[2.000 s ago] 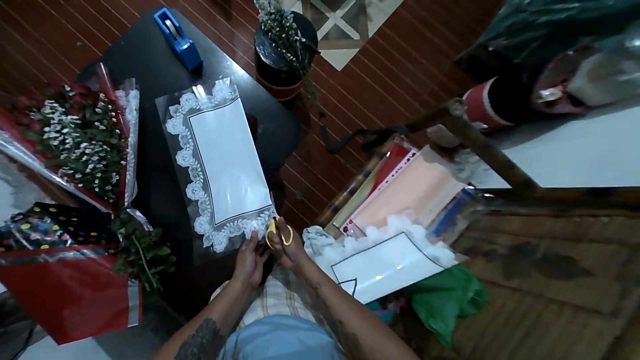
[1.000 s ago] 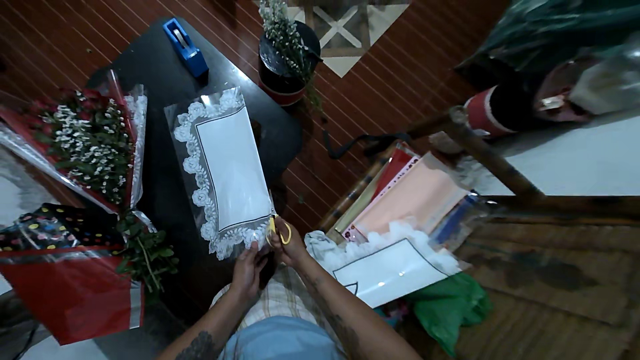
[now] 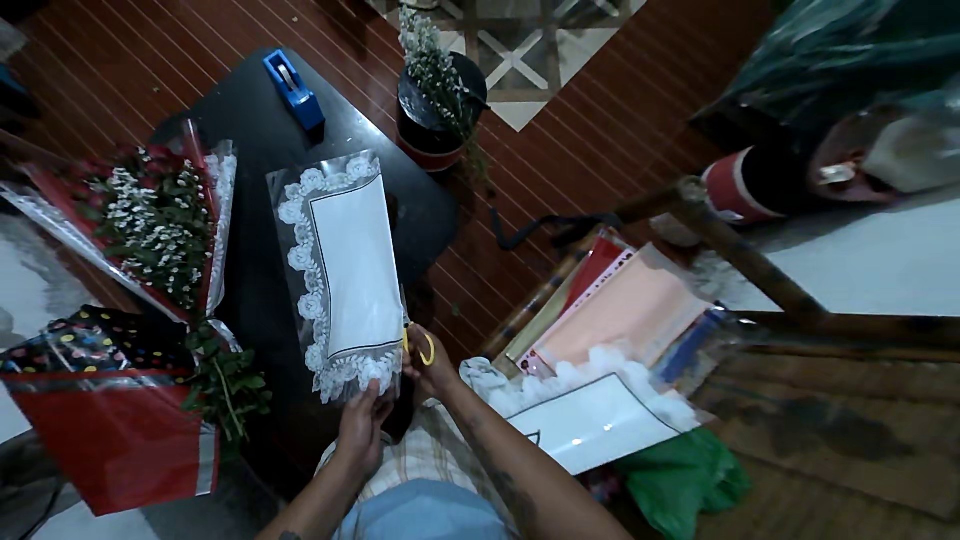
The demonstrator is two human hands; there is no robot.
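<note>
A clear plastic flower wrapper with a white panel and white rose lace border [image 3: 358,262] lies over the black table [image 3: 431,206]. My left hand [image 3: 363,427] pinches its lower edge. In my right hand [image 3: 435,369] are scissors with yellow handles [image 3: 427,351], their blades against the wrapper's right edge near its lower corner. How far the blades are apart cannot be told. A similar white lace-edged wrapper [image 3: 600,420] rests to the right of my right forearm.
On the table stands a blue tape dispenser [image 3: 294,90]. Left lie a red-wrapped bouquet [image 3: 154,225] and a red wrapped bundle [image 3: 112,435]. Beyond the table is a black bucket with white flowers [image 3: 435,112]. Right are coloured wrapping sheets [image 3: 615,307], a green plastic bag [image 3: 682,480] and a bamboo frame [image 3: 750,255].
The scissors in my right hand have moved from the wrapper's lower right corner a little up along its right edge. My left hand stays at the lower edge.
</note>
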